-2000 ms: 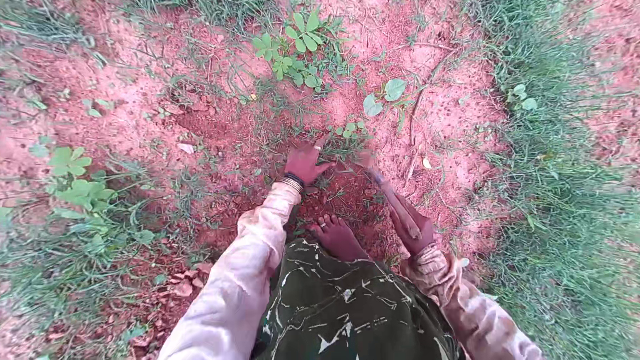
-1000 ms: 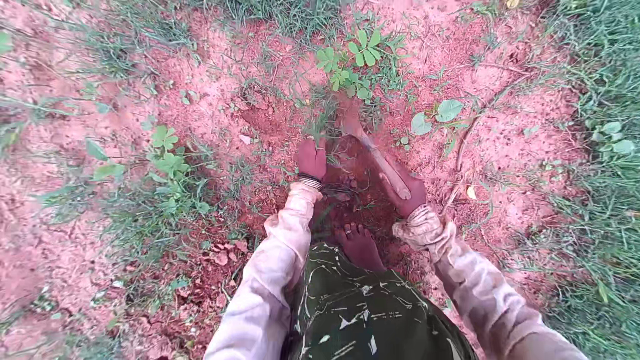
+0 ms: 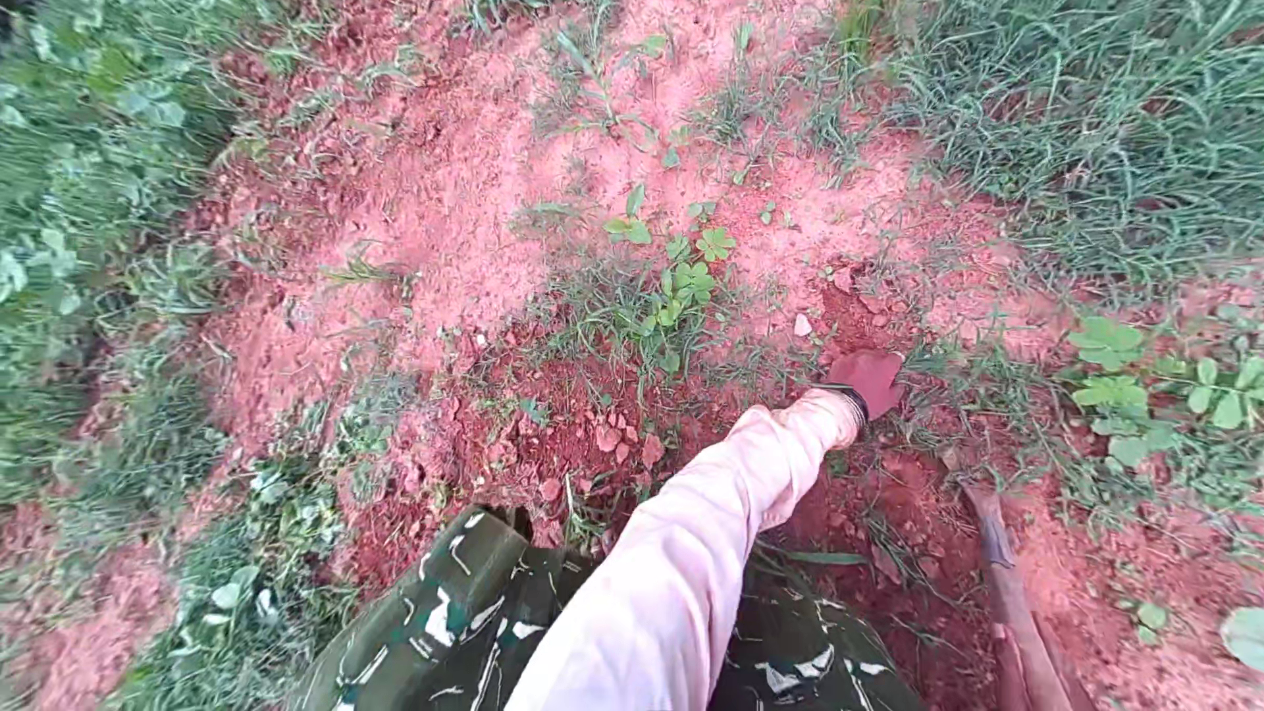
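My left hand (image 3: 867,383), with a dark band at the wrist and a pale sleeve, reaches down to the soil right of centre, beside low grass (image 3: 938,385). Its fingers are turned away, so whether they grip anything is hidden. At the lower right, my right hand (image 3: 1009,667) is closed around the wooden handle of a hand tool (image 3: 1002,563). The tool's far end points toward the grass below my left hand; its head is blurred against the soil. A leafy green weed (image 3: 686,286) grows left of my left hand.
Loose red clods (image 3: 617,439) lie in front of the patterned dark green garment (image 3: 464,612) over my lap. Thick grass (image 3: 1096,128) stands at the upper right, with more greenery (image 3: 89,247) along the left. Another broad-leaved weed (image 3: 1111,390) grows at the right.
The view has swung strongly to the left, so both hands appear farther right. The tool's head was close beside my left hand one second ago; now it lies below that hand in the picture.
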